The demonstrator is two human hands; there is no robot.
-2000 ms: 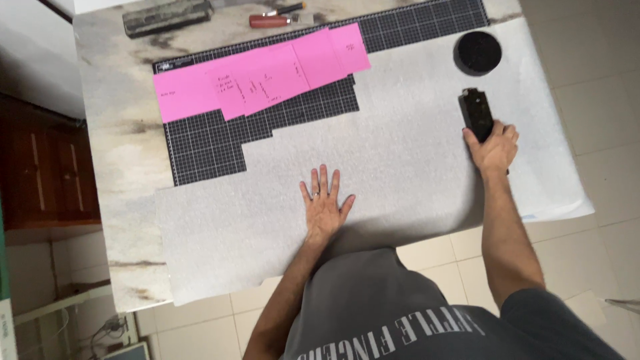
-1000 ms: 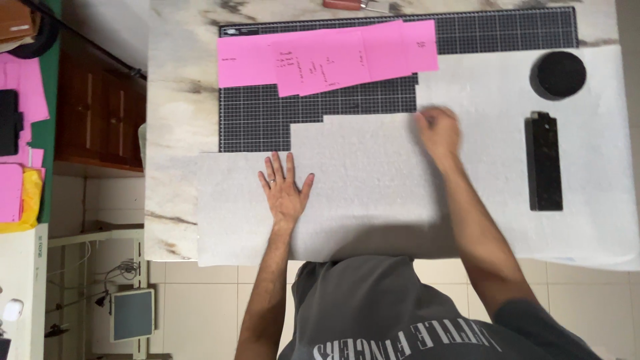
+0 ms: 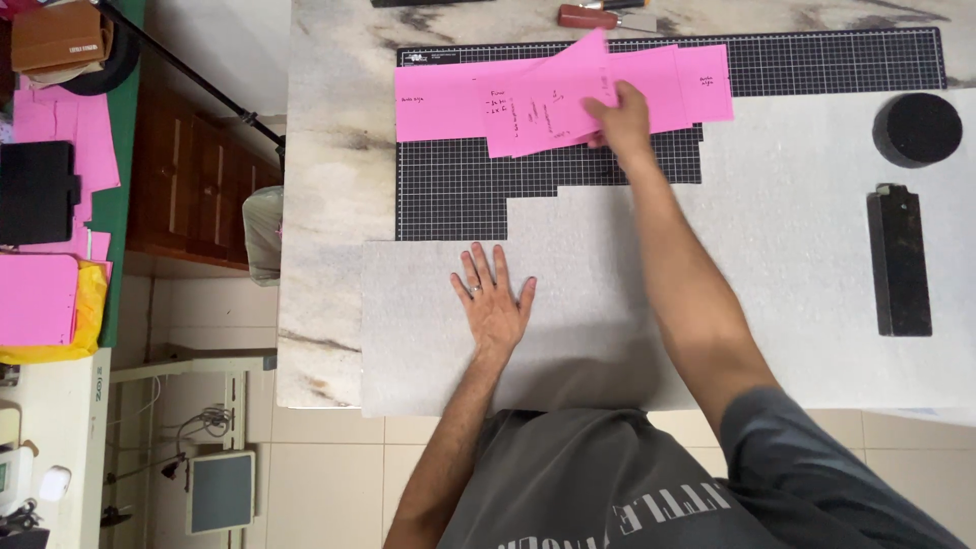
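Observation:
My left hand [image 3: 496,305] lies palm down, fingers spread, on a large pale grey sheet [image 3: 595,290] with a stepped upper edge. My right hand [image 3: 625,122] grips the edge of a pink paper pattern piece [image 3: 579,69], whose upper corner is raised off overlapping pink pieces [image 3: 442,99] that bear handwriting. Those pieces lie on a black gridded cutting mat [image 3: 450,191]. A black rectangular block [image 3: 901,263] and a black round disc [image 3: 919,130] rest on the grey sheet, to the right of my right arm.
A tool with a red handle [image 3: 587,17] lies beyond the mat on the marble-patterned table [image 3: 328,206]. To the left, a side table holds pink papers [image 3: 38,297], a black flat object [image 3: 34,192] and yellow material [image 3: 91,305]. A bin with a liner [image 3: 263,236] stands between the tables.
My right hand has let go of the black block, crossed left over the grey sheet and taken hold of a pink piece. My left hand stays flat on the sheet. The view has turned and shifted left.

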